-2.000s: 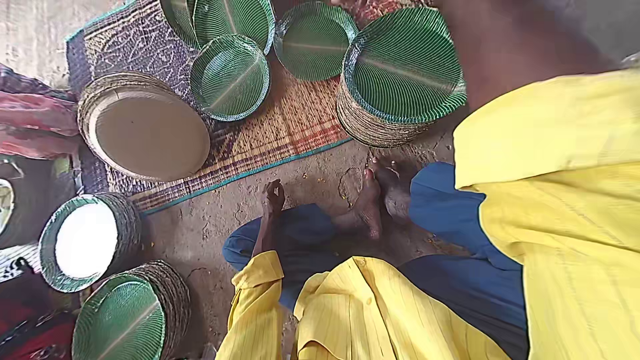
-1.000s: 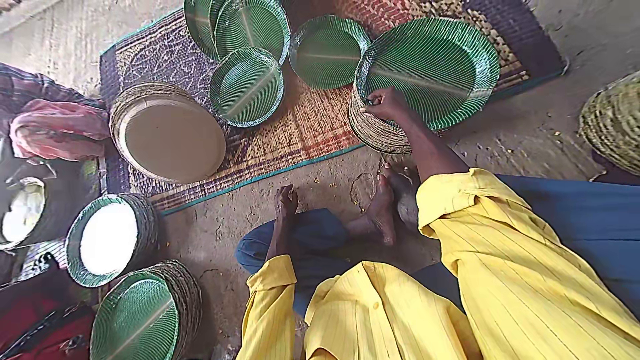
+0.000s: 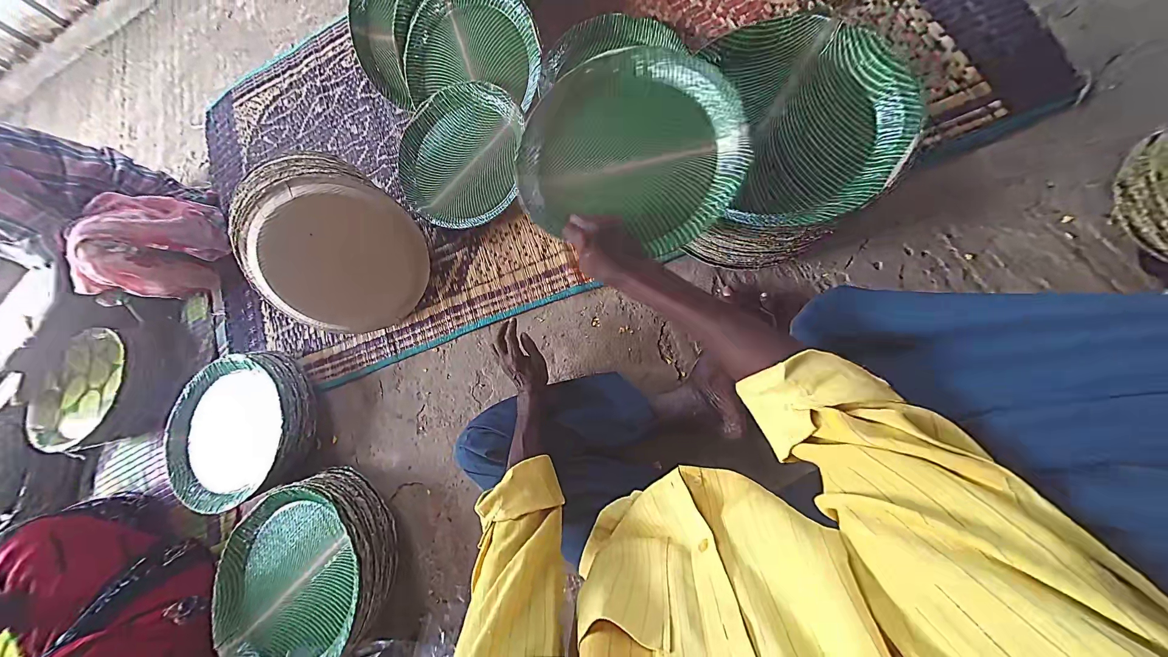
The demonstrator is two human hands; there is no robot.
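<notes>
A round green leaf-patterned plate (image 3: 639, 146) is gripped at its lower rim by my right hand (image 3: 602, 248), blurred by motion. It overlaps the left side of a tall stack of larger green plates (image 3: 812, 128) on the mat's edge. My left hand (image 3: 522, 359) holds nothing, its fingers apart, over the floor just below the woven mat (image 3: 310, 100) and near my knee. Between the two hands and the mat's far side lies a smaller green plate (image 3: 462, 155), nearest to the held one.
On the mat's left stands a stack with a plain brown plate (image 3: 342, 255) on top. More green plates (image 3: 474, 46) lie at the top. Stacks with a white-topped plate (image 3: 235, 429) and a green plate (image 3: 292, 575) stand lower left, beside red cloth (image 3: 100, 575). Another stack (image 3: 1145, 196) is far right.
My right hand was on the large stack's rim one second ago; it has moved left and now holds a green plate. My left hand stays near my knee.
</notes>
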